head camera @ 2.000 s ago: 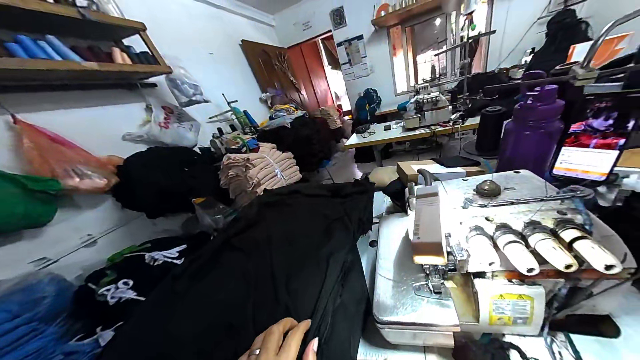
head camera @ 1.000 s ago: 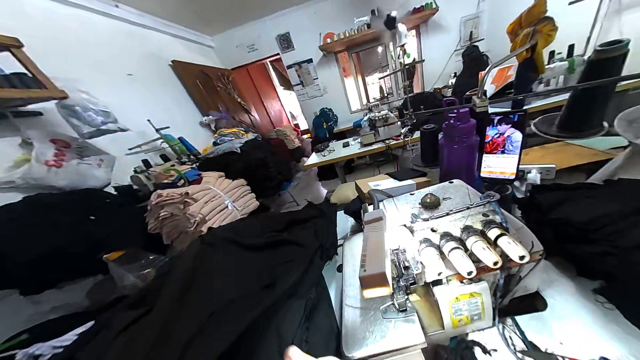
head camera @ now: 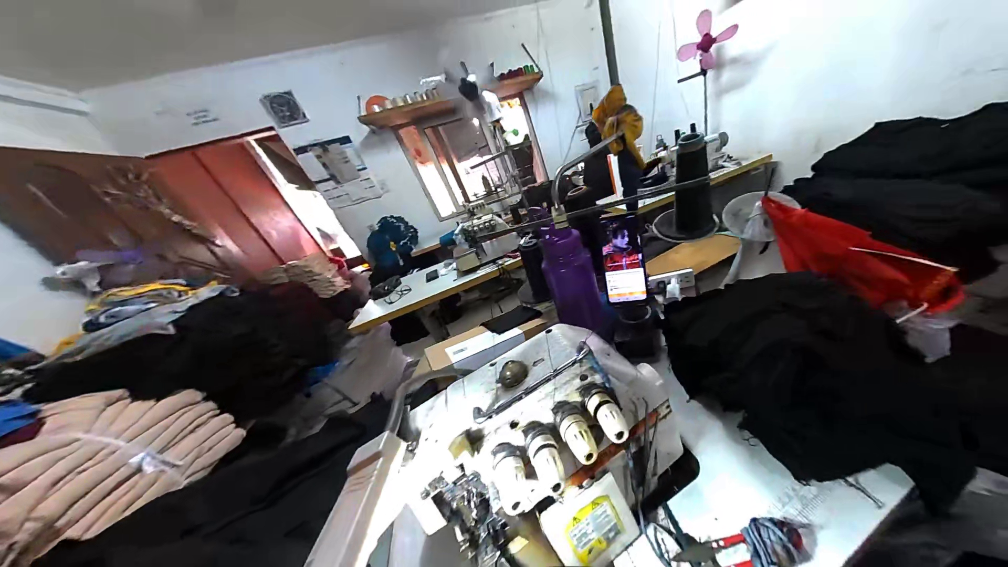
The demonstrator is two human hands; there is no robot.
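Neither of my hands is in the frame now. An overlock sewing machine (head camera: pixel 543 425) with several white tension dials fills the lower middle. To its left, black fabric (head camera: pixel 236 496) spreads out beside a tied bundle of beige cloth pieces (head camera: pixel 118 465). Behind the machine stand a purple bottle (head camera: pixel 571 276) and an upright phone (head camera: pixel 624 260) with a lit screen. A heap of black fabric (head camera: pixel 819 378) lies on the white table (head camera: pixel 740 465) to the right, with a red-handled tool (head camera: pixel 728 543) at the bottom edge.
An open cardboard box (head camera: pixel 476 346) sits behind the machine. Beyond it is another sewing table (head camera: pixel 441 293) with a machine. A thread cone (head camera: pixel 692 185) stands at the back right, near a red cloth (head camera: pixel 862 256) and piled black fabric (head camera: pixel 906 157). Garments are heaped (head camera: pixel 205 339) at left.
The view has swung to the right. The hand seen on the black fabric two seconds ago, barely showing at the bottom edge one second ago, is out of the frame.
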